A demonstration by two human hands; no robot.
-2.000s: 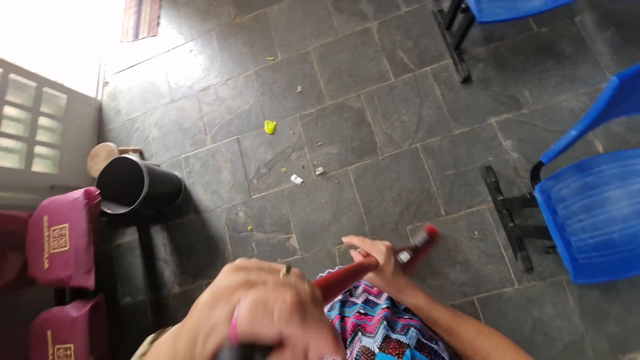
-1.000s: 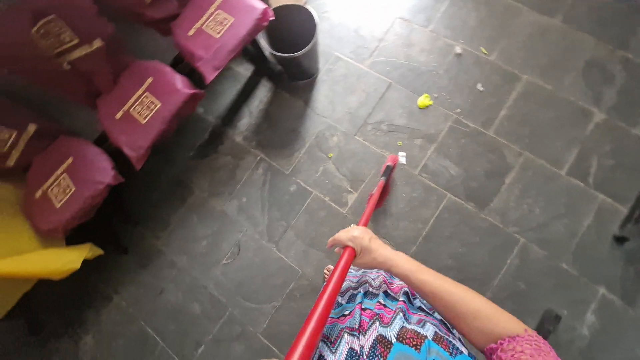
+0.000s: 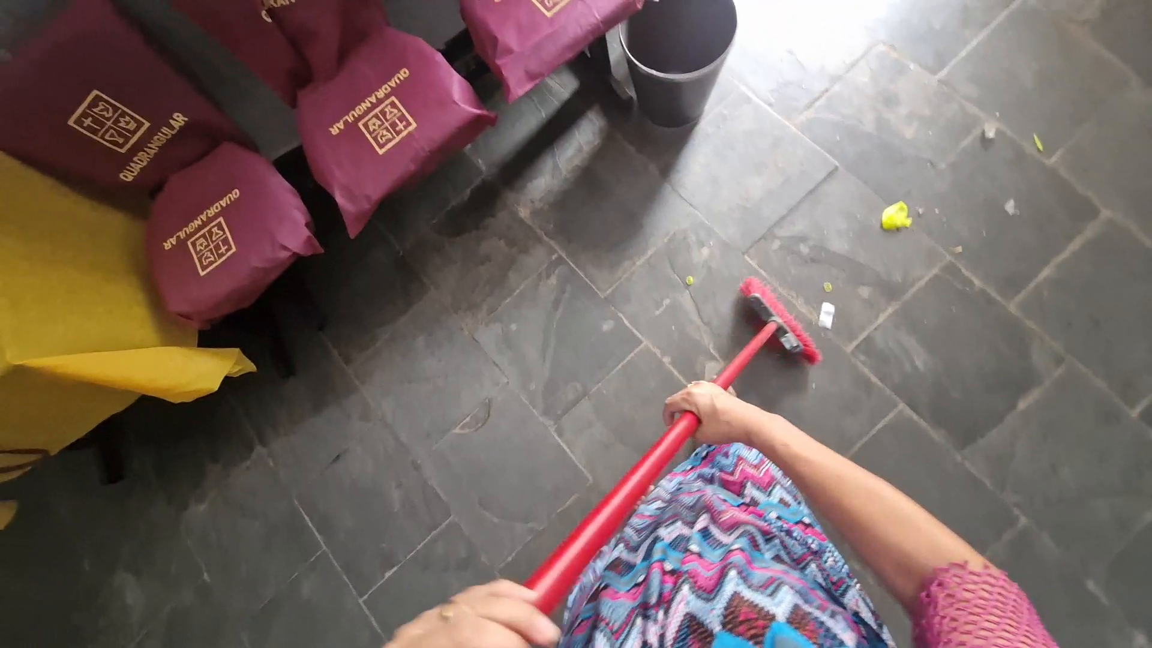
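Note:
A red broom handle point(image 3: 621, 499) runs from the bottom centre up to a broom head with pink-red bristles point(image 3: 781, 321) on the slate floor. My right hand point(image 3: 715, 412) is closed round the lower shaft, nearer the head. At the bottom edge my left hand point(image 3: 477, 616) grips the upper end, partly cut off by the frame. Just right of the bristles lie a small white scrap point(image 3: 827, 315) and a tiny green bit point(image 3: 827, 287). Farther up and right is a crumpled yellow-green piece point(image 3: 895, 216), with several small bits around it.
A black waste bin point(image 3: 679, 85) stands at the top centre. Chairs with maroon printed covers point(image 3: 391, 126) line the upper left. A yellow cloth point(image 3: 81, 288) hangs at the left edge, one corner sticking out. Dark slate tiles point(image 3: 522, 432) cover the floor.
The view has swung so that more covered chairs and the yellow cloth show. The broom head, at the white scrap one second ago, now sits a little to its left.

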